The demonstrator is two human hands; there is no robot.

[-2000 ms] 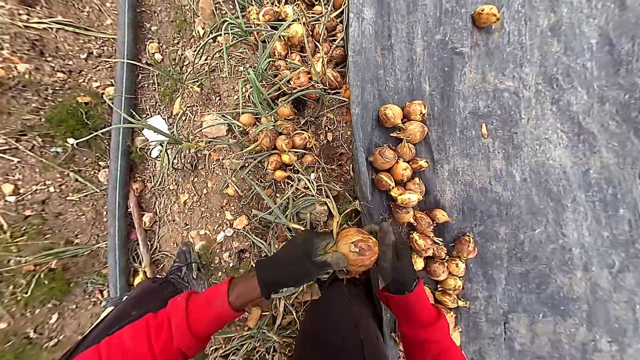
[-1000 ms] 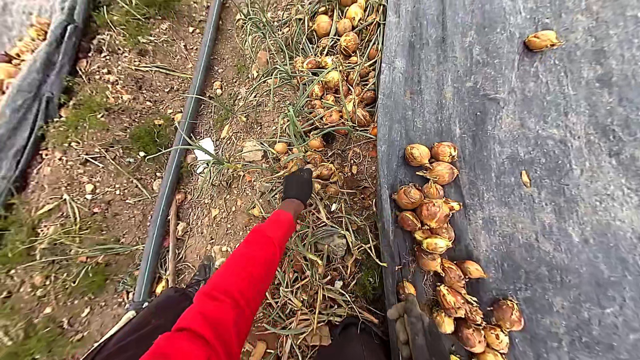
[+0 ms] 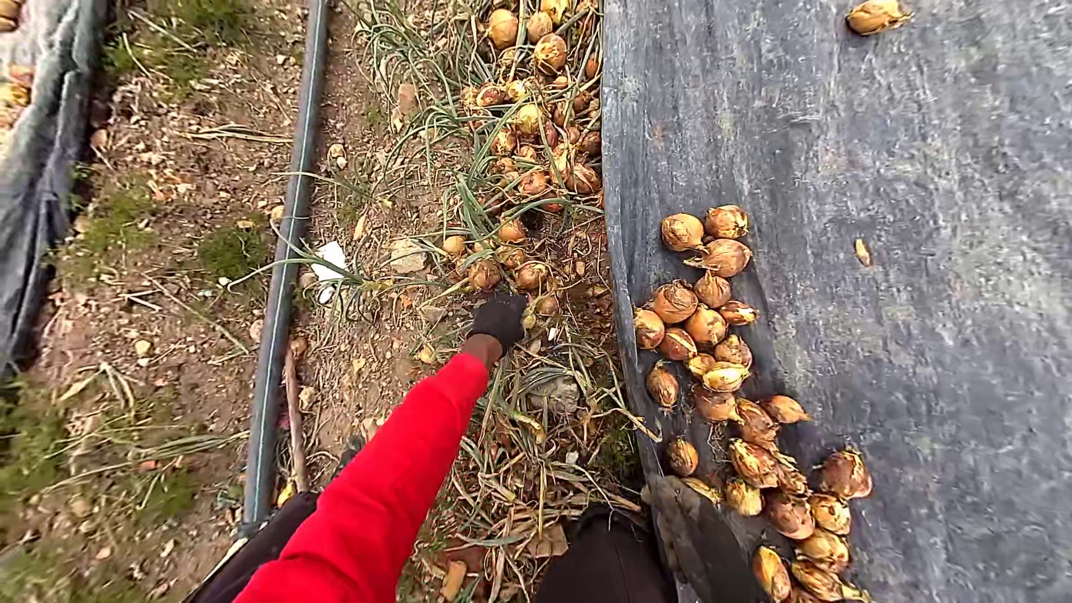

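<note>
My left hand (image 3: 500, 322), in a dark glove, reaches down to the soil at the near end of a heap of onions with green tops (image 3: 532, 180). Small onions (image 3: 531, 275) lie just beyond its fingers; whether it grips one is hidden. Gloved in the same dark fabric, my right hand (image 3: 691, 528) rests at the edge of the grey ground sheet (image 3: 946, 352), beside a row of loose brown onions (image 3: 706, 327). What its fingers do cannot be made out.
A dark irrigation pipe (image 3: 285, 285) runs lengthwise on the left, with a stick (image 3: 294, 419) and a white scrap (image 3: 329, 262) near it. Dry stalks (image 3: 528, 469) and stones cover the soil before my knees. Another sheet (image 3: 42, 193) with onions lies far left.
Two seconds ago both hands held a large onion between them. They have since parted: the left went to the heap on the soil, the right to the sheet's edge.
</note>
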